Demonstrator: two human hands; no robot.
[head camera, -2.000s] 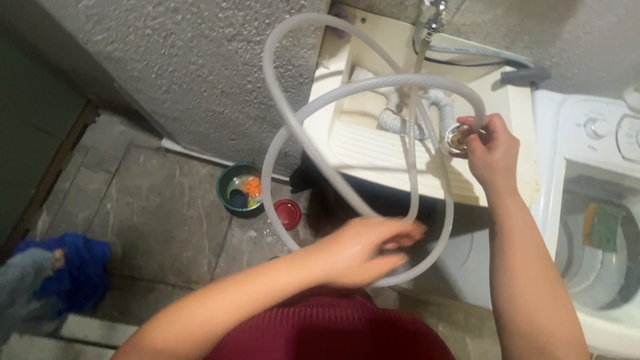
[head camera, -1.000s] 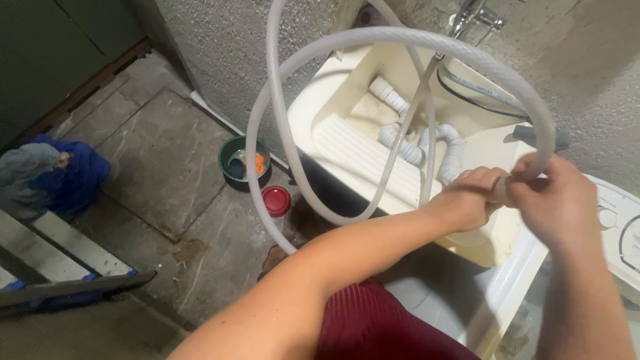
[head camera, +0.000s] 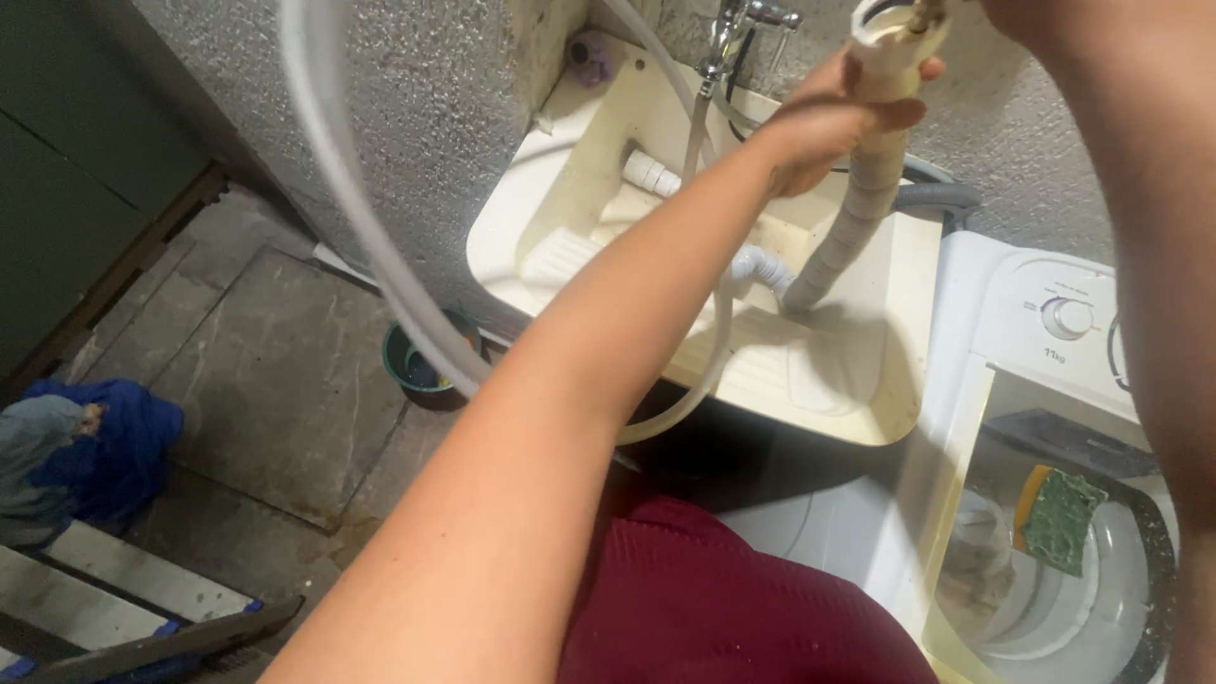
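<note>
My left hand (head camera: 836, 119) is closed around the upper end of a white corrugated drain pipe (head camera: 850, 214), raised above the cream laundry sink (head camera: 883, 332). The pipe's open collar faces up. My right hand (head camera: 1054, 24) is at the top right edge beside that opening, partly cut off, and what its fingers hold is not clear. A long clear hose (head camera: 356, 209) loops over the left side and passes behind my left forearm. Inside the sink lies more white corrugated pipe (head camera: 651, 173). A chrome faucet (head camera: 722, 43) is on the wall behind.
At right stands a washing machine (head camera: 1035, 285) with a green and yellow sponge (head camera: 1059, 518) in its tub area. A dark green bowl (head camera: 399, 370) is on the tiled floor. Blue cloth (head camera: 142, 437) and a stepladder (head camera: 152, 570) are at lower left. A gray hose (head camera: 936, 197) lies behind the sink.
My left hand now grips the raised corrugated pipe; a second ago both hands were together at the clear hose's end. My right hand has moved up to the top edge.
</note>
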